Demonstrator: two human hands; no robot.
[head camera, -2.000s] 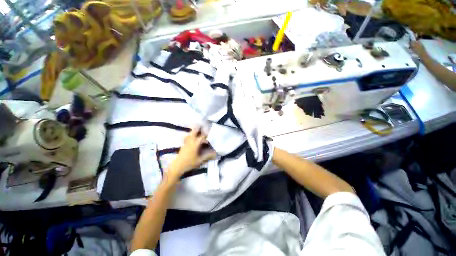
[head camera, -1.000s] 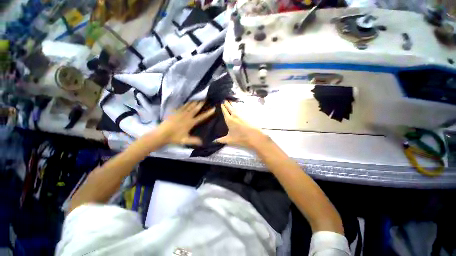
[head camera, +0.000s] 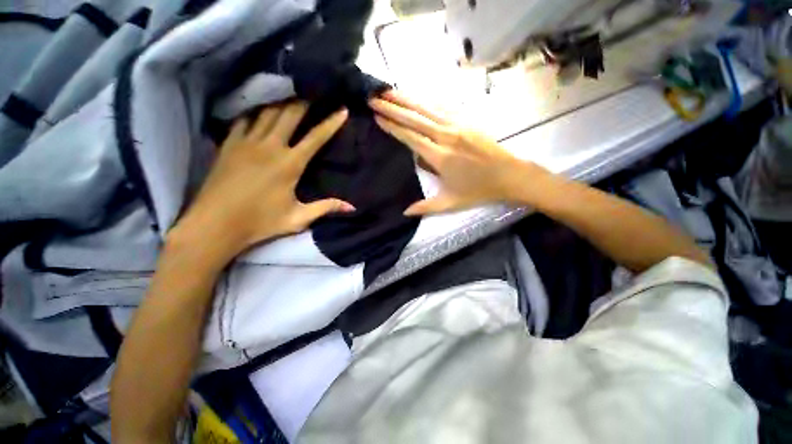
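A black cloth piece, likely the sleeve (head camera: 365, 186), lies on the machine table at the front edge. My left hand (head camera: 256, 178) rests on its left side with fingers spread. My right hand (head camera: 456, 165) lies flat along its right side, fingertips near its upper end. The pale grey-white and black jacket (head camera: 78, 165) is heaped to the left, partly under my left hand and forearm. The sewing machine head (head camera: 512, 30) is at the top, cut off by the frame. Its needle is not clearly visible.
Small black tabs (head camera: 592, 57) are on the machine bed, blurred. Snips with yellow and green handles (head camera: 684, 100) lie at the table's right end. The table's front edge (head camera: 486, 227) runs diagonally before me. More grey and black garments (head camera: 755, 238) hang at the right.
The view has moved closer and tilted. Both hands remain on the black cloth, which now lies more spread out between them. The pale jacket fills more of the left side.
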